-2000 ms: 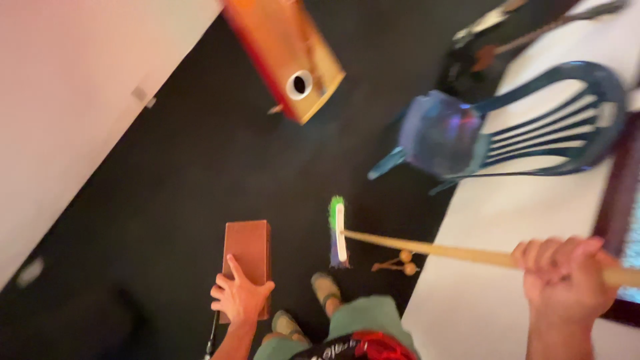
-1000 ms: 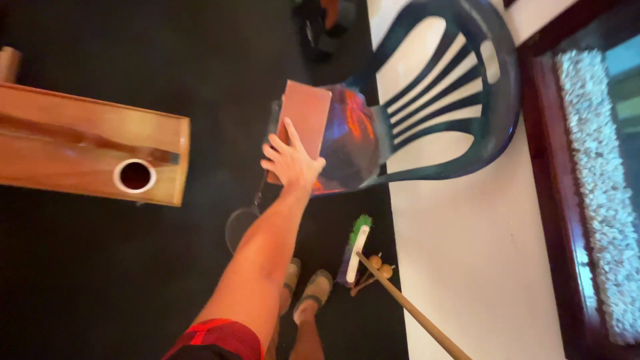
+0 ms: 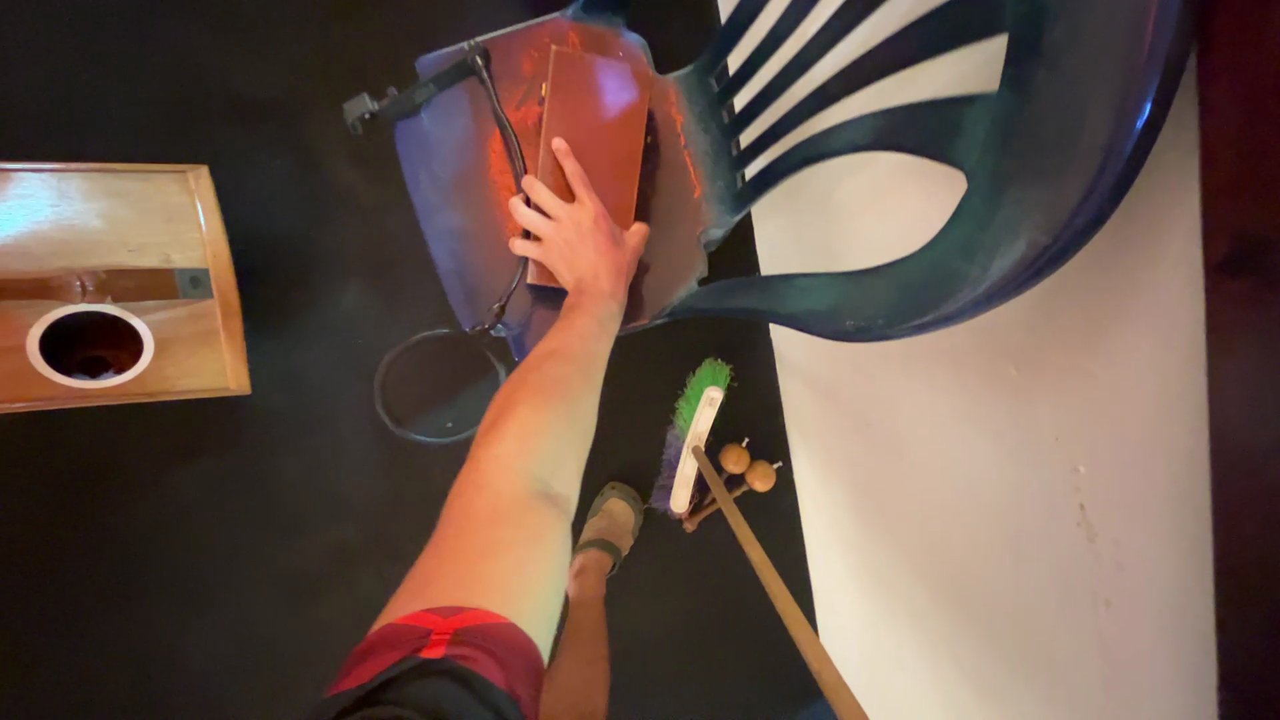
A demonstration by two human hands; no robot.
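Observation:
My left hand [image 3: 580, 235] spans a reddish-brown box [image 3: 600, 130], fingers over its left edge and thumb by its right edge. That box is over the seat of a dark blue plastic chair [image 3: 430, 215]. Left of it, a pop filter with a black gooseneck [image 3: 508, 130] and clamp crosses the seat, its round screen [image 3: 440, 385] hanging past the seat's edge. Below the chair is a broom head [image 3: 697, 450] with green and purple bristles; its wooden handle [image 3: 775, 590] runs out at the lower right. My right hand is out of view.
Two wooden balls on sticks [image 3: 748, 468] lie beside the broom head. At the left is a wooden piece [image 3: 130, 385] with a white-rimmed dark round. A white surface [image 3: 1000, 500] runs along the right. My sandalled foot [image 3: 610, 520] is on the dark floor.
The view has shifted to the chair. The box, beside my legs two seconds ago, is now over the chair seat, with my left hand still on it. My right hand, earlier on the broom handle, has left view.

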